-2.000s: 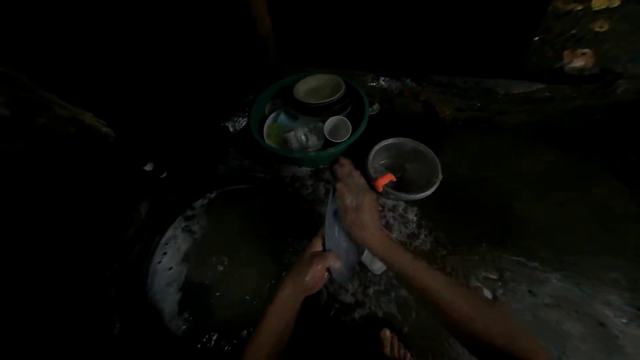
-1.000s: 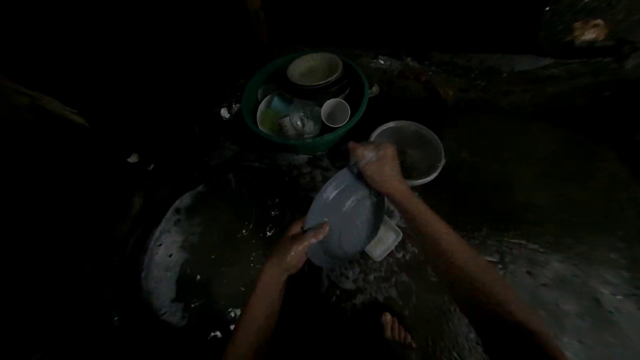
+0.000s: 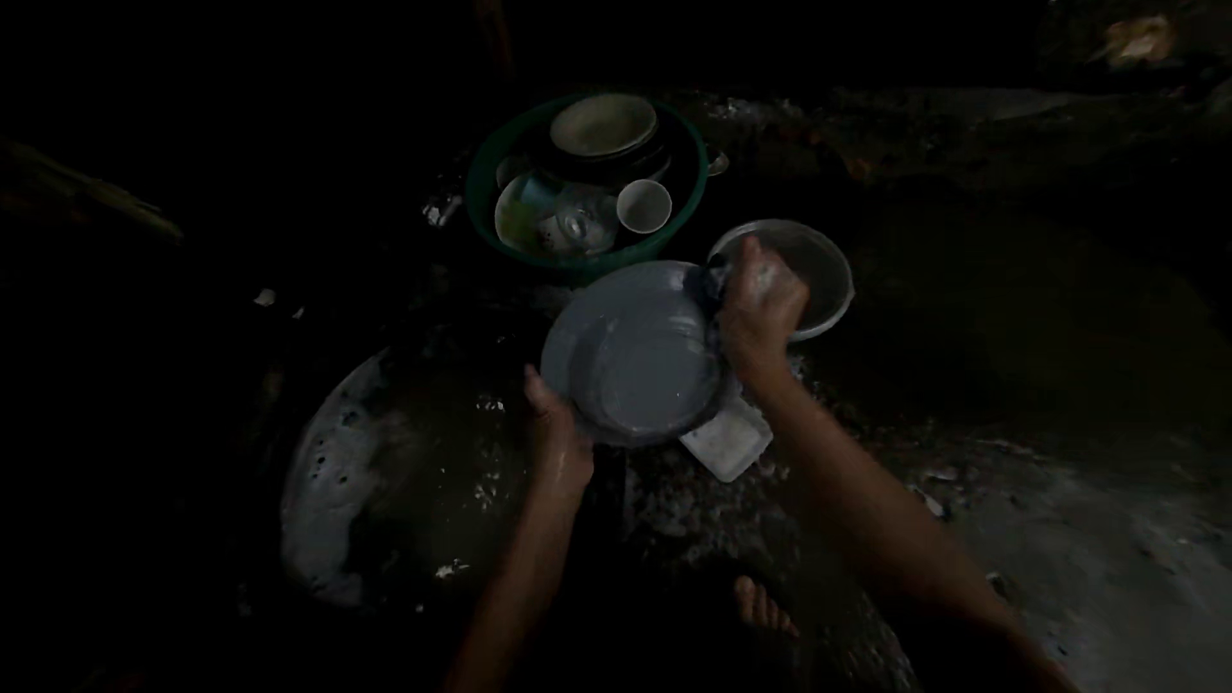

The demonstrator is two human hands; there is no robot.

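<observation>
A pale grey-blue plate (image 3: 645, 356) is tilted so that its round face shows. My left hand (image 3: 560, 428) grips its lower left rim, thumb on the edge. At the plate's upper right rim, my right hand (image 3: 762, 303) is closed on a dark scrubber (image 3: 710, 279), which is mostly hidden by the fingers. Just behind the right hand stands a round bowl (image 3: 830, 279) with a pale rim, its inside dim. A small white rectangular container (image 3: 729, 443) lies on the wet ground under the plate's lower right edge.
Beyond the plate, a green basin (image 3: 481, 207) holds a cream bowl (image 3: 603, 125), a white cup (image 3: 644, 206) and other dishes. At the left is a large round vessel (image 3: 322, 491) of murky liquid with foam along its edge. A bare foot (image 3: 763, 606) is at the bottom.
The plate was edge-on at first and now shows its round face. My right hand has moved to the plate's upper right rim. The orange thing seen earlier at the round bowl is no longer visible.
</observation>
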